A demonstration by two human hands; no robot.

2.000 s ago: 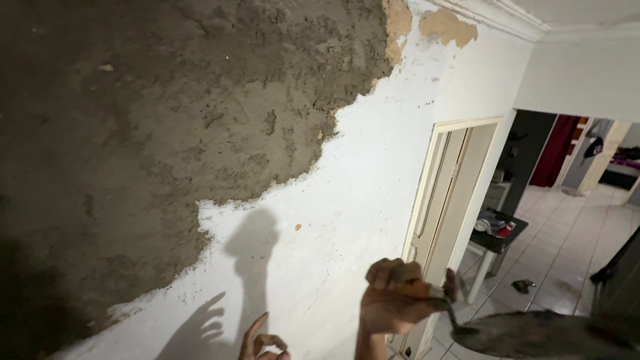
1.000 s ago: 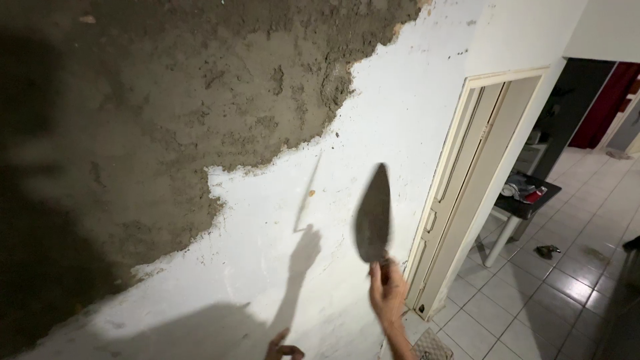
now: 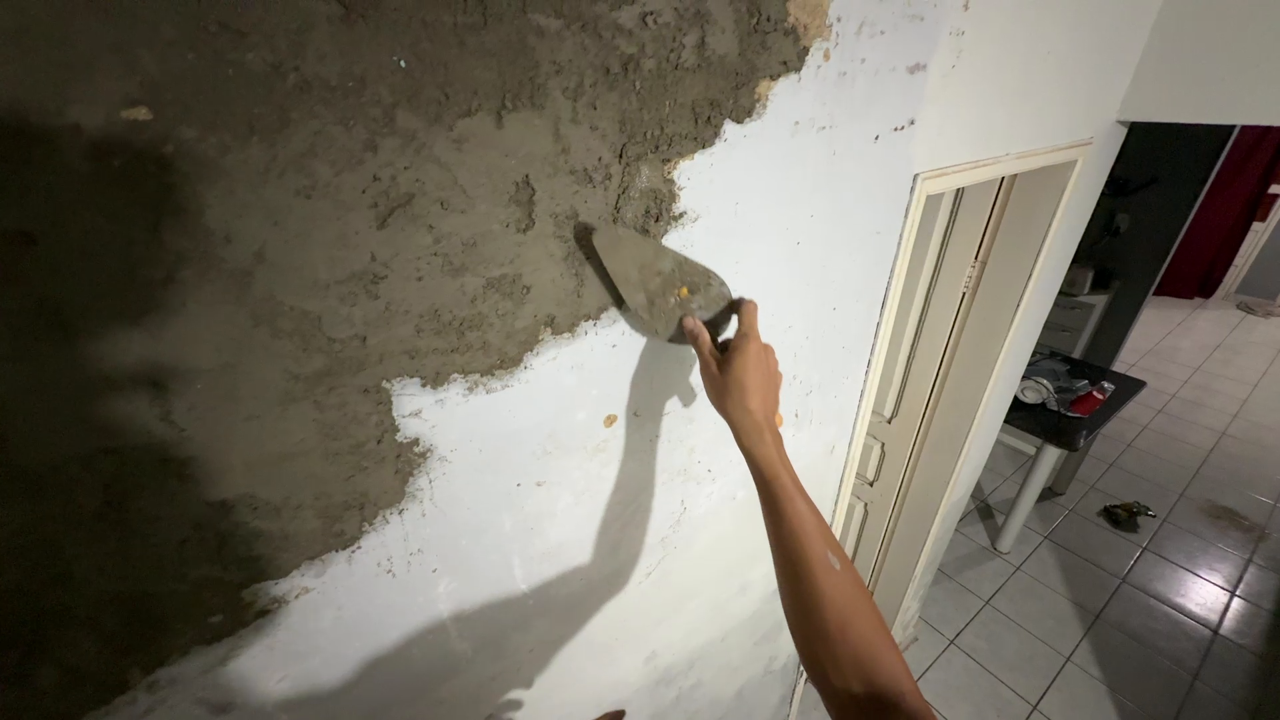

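Note:
My right hand is closed round a pointed masonry trowel, its handle mostly hidden by the fingers. The trowel's blade points up and left, over the ragged edge where rough grey mortar meets the white painted wall. Whether the blade touches the mortar I cannot tell. Just a fingertip of my left hand shows at the bottom edge, below the white wall, so its hold is hidden.
Right of the wall stands a cream panelled door in its frame. Beyond it, a dark-topped table holds a red item and other things. A small dark object lies on the tiled floor.
The trowel has moved up and left, from in front of the white wall to the mortar's edge; my right arm now reaches further up. My left hand has mostly dropped out of view.

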